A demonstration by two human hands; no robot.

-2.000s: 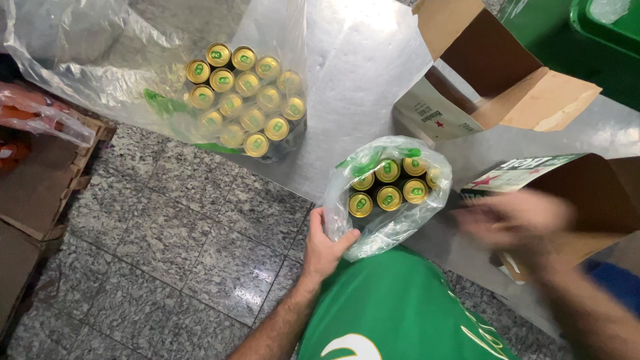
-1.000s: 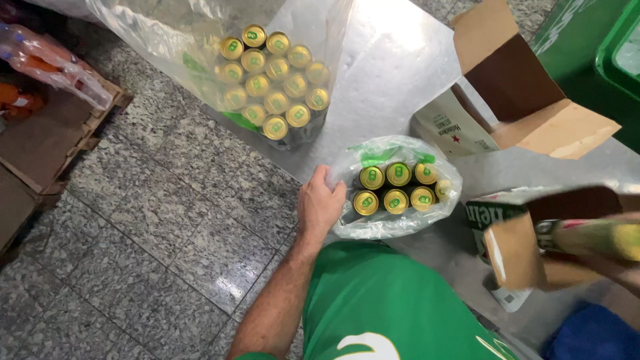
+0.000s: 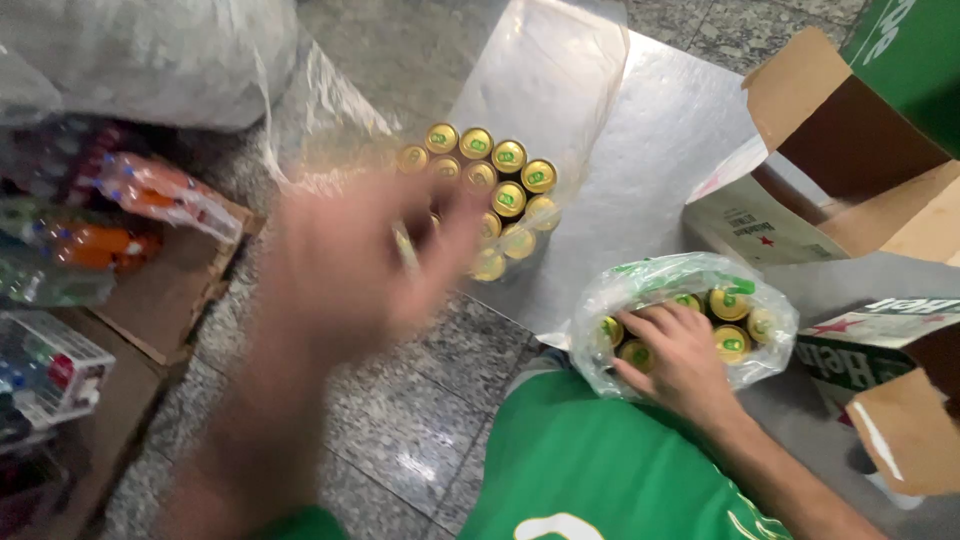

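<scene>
My right hand (image 3: 675, 352) reaches into the open mouth of a clear plastic bag (image 3: 780, 322), its fingers over the gold-topped drink cans (image 3: 731, 343) standing inside. Whether it grips a can is hidden. My left hand (image 3: 375, 247) is raised and strongly blurred in front of a second group of gold-topped cans (image 3: 509, 156), which stand in a larger clear bag (image 3: 585, 82). A small pale streak shows between its thumb and fingers; I cannot tell if it holds anything.
Two open cardboard cartons, one at the upper right (image 3: 795, 217) and one at the lower right (image 3: 832, 360), lie on the metal table (image 3: 667, 82). Wrapped bottles (image 3: 150, 187) stand on cardboard at the left, above a tiled stone floor (image 3: 405, 427). A green container (image 3: 907, 67) is at the top right.
My left hand has let go of the smaller bag's rim and moved left, over the larger bag. My right hand has come from the lower carton into the smaller bag.
</scene>
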